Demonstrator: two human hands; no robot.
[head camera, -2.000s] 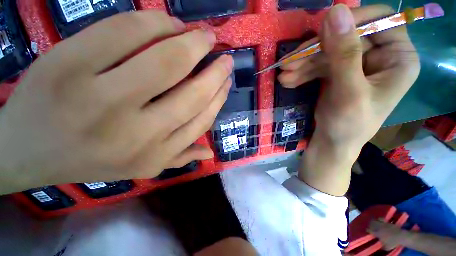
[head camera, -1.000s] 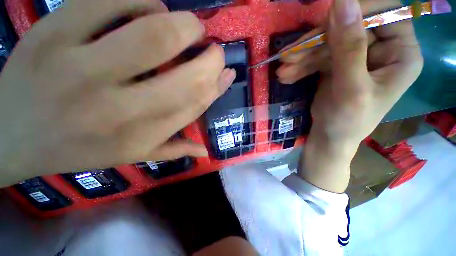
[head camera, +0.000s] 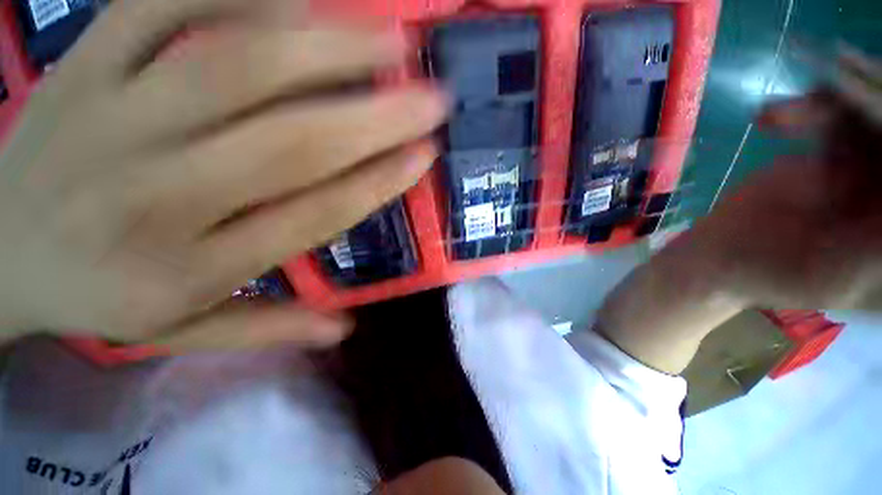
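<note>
The red foam tray (head camera: 556, 106) holds black handset units in pockets. One unit (head camera: 484, 126) has a small black square pad (head camera: 516, 72) on its plain end. Another unit (head camera: 619, 106) lies to its right. A clear gridded liner (head camera: 542, 208) with black squares lies over their labelled lower ends. My left hand (head camera: 232, 174) is blurred over the tray's left part, palm down, fingers spread, with nothing seen in it. My right hand (head camera: 793, 213) is blurred and dark at the right edge, off the tray; its fingers are unclear and the tweezers cannot be made out.
The glossy green bench top (head camera: 749, 126) lies right of the tray. Below right are a cardboard box (head camera: 730, 363) and red foam pieces (head camera: 808, 338). My white-clothed lap and sleeve are below the tray's near edge.
My right hand has moved right, away from the units, uncovering the right-hand one. My left hand has shifted slightly left and down. The units appear higher and further right in view.
</note>
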